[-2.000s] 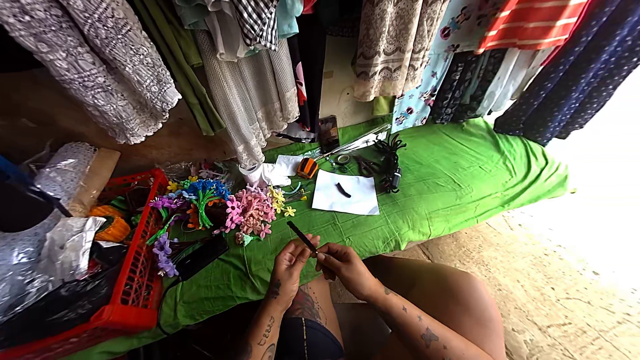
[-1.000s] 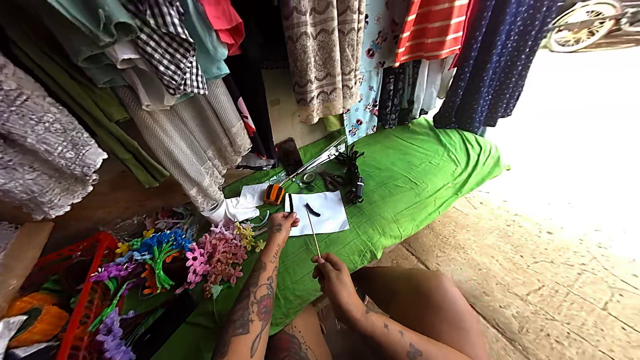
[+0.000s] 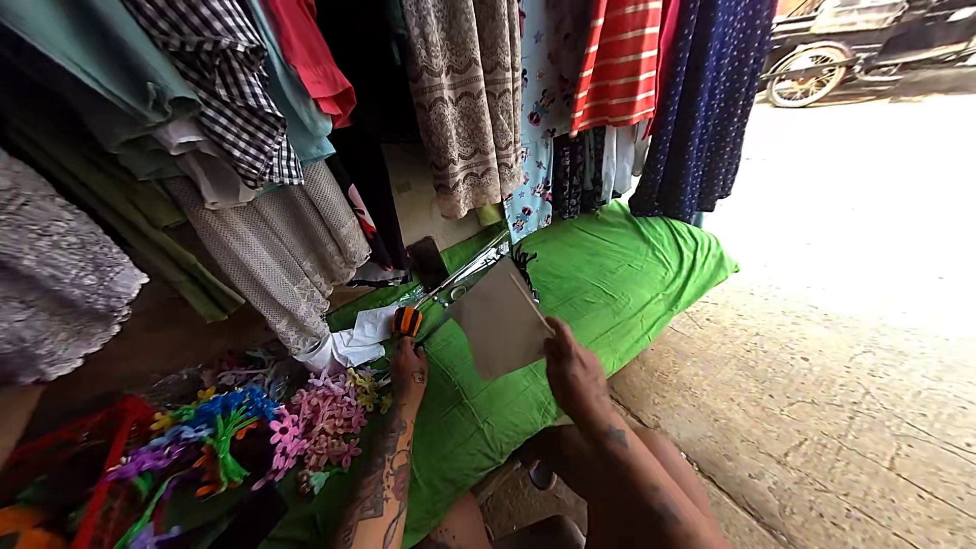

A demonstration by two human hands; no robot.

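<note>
My right hand (image 3: 568,366) grips the edge of a sheet of paper (image 3: 499,320), raised over the green cloth (image 3: 610,297), with a thin stick (image 3: 526,293) along its right side. My left hand (image 3: 408,362) is at the near side of an orange and black tape measure (image 3: 407,321); whether its fingers hold anything is unclear. Crumpled white paper (image 3: 362,335) lies left of that hand. Behind the sheet are a roll of tape (image 3: 457,293), a clear plastic wrapper (image 3: 484,259) and part of a black cord (image 3: 524,263). A dark phone (image 3: 428,261) lies farther back.
Pink (image 3: 324,419) and blue pipe-cleaner flowers (image 3: 229,412) lie at the left, beside a red plastic crate (image 3: 114,465). Clothes (image 3: 465,99) hang low over the back of the cloth. Paved floor (image 3: 801,381) lies at the right, and a wheeled vehicle (image 3: 808,76) stands outside.
The white sheet lay flat on the cloth with a small black piece on it; now my right hand holds it up. My left hand has moved from over the sheet to the tape measure.
</note>
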